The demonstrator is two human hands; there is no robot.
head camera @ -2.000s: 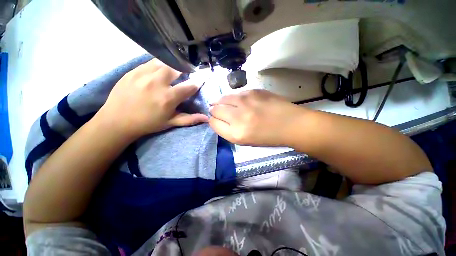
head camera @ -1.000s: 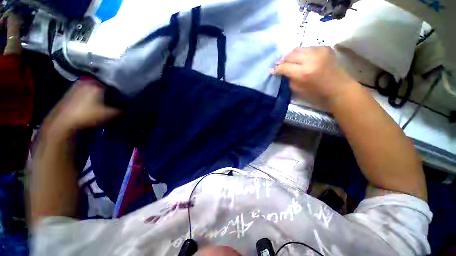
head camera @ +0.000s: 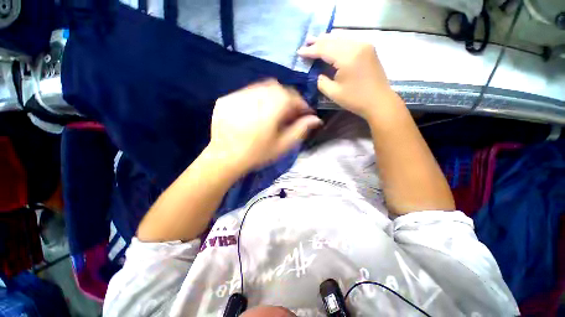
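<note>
A navy garment body (head camera: 167,80) with a light grey panel (head camera: 266,31) and navy stripes lies over the table's front edge and hangs toward the lap. My right hand (head camera: 353,71) pinches the navy seam edge (head camera: 315,79) at the garment's right side, by the table edge. My left hand (head camera: 257,124) is just left of and below it, over the navy cloth, slightly blurred. Its fingers are bent toward the same edge; whether they grip the cloth cannot be told. The needle area is out of the picture.
Black-looped scissors (head camera: 468,31) lie on the machine bed at upper right. The ruled tape (head camera: 446,96) runs along the table edge. Pink-red crates stand at left (head camera: 93,272) and right (head camera: 489,170), with navy cloth. A thin cord hangs at right.
My left hand has come from the far left to beside my right hand. The garment is drawn toward the lap, and the view has shifted down, so the machine head is out of view.
</note>
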